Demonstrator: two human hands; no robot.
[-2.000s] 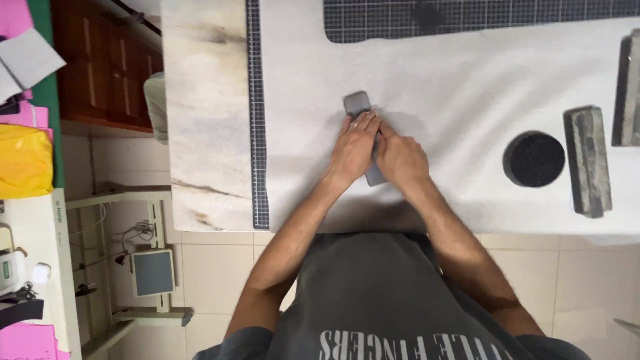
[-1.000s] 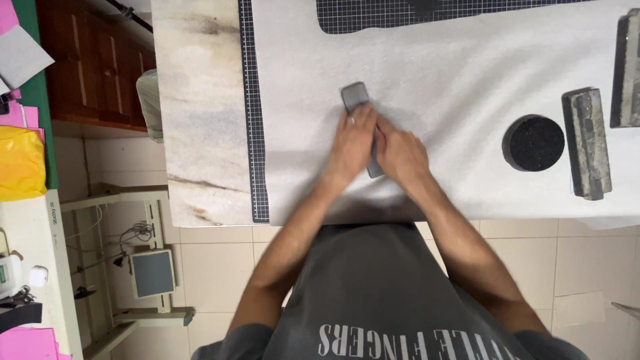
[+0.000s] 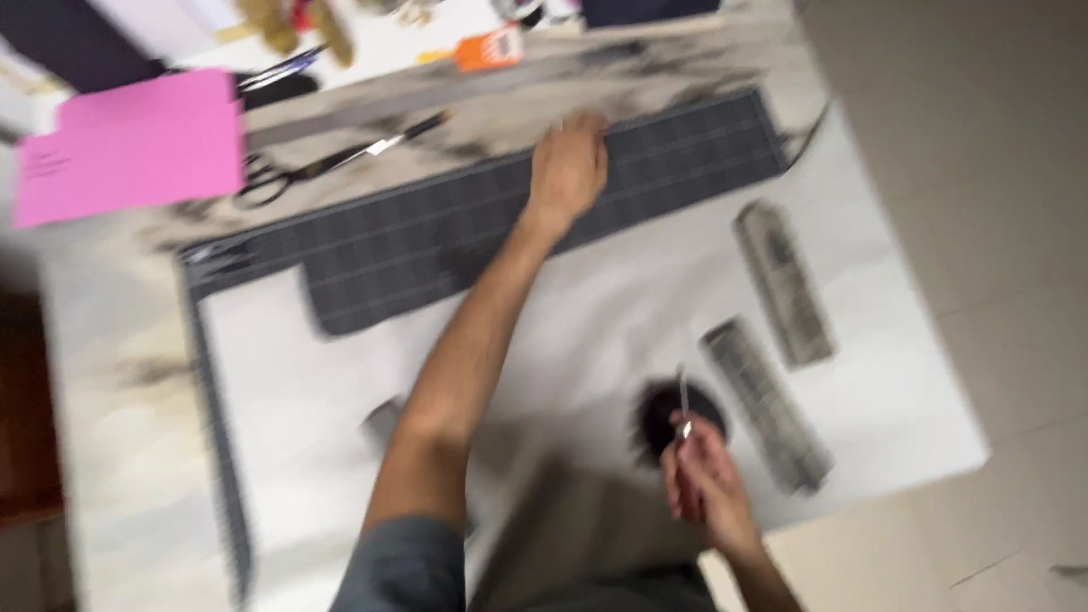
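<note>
My left hand (image 3: 569,170) is stretched out to the far edge of the dark gridded cutting mat (image 3: 680,157), its fingers curled and blurred; whether it holds anything cannot be told. At the lower right, my right hand (image 3: 710,484) is closed around the handle of a thin metal-tipped hand tool (image 3: 683,399), which points away from me. Behind that tool a round black disc (image 3: 650,421) sits on the white sheet (image 3: 586,331). Part of a grey block (image 3: 384,422) shows beside my left forearm, which hides the rest.
Two long grey bars (image 3: 786,285) (image 3: 769,408) lie right of the disc. Beyond the mat are scissors (image 3: 285,177), a dark-handled tool (image 3: 408,134), pink paper (image 3: 136,149) and an orange bottle (image 3: 489,51). The table's right edge slants down beside the tiled floor.
Both hands have left the grey block. My left hand has reached forward to the mat, and my right is now near the disc with a thin tool in it. The view has swung strongly.
</note>
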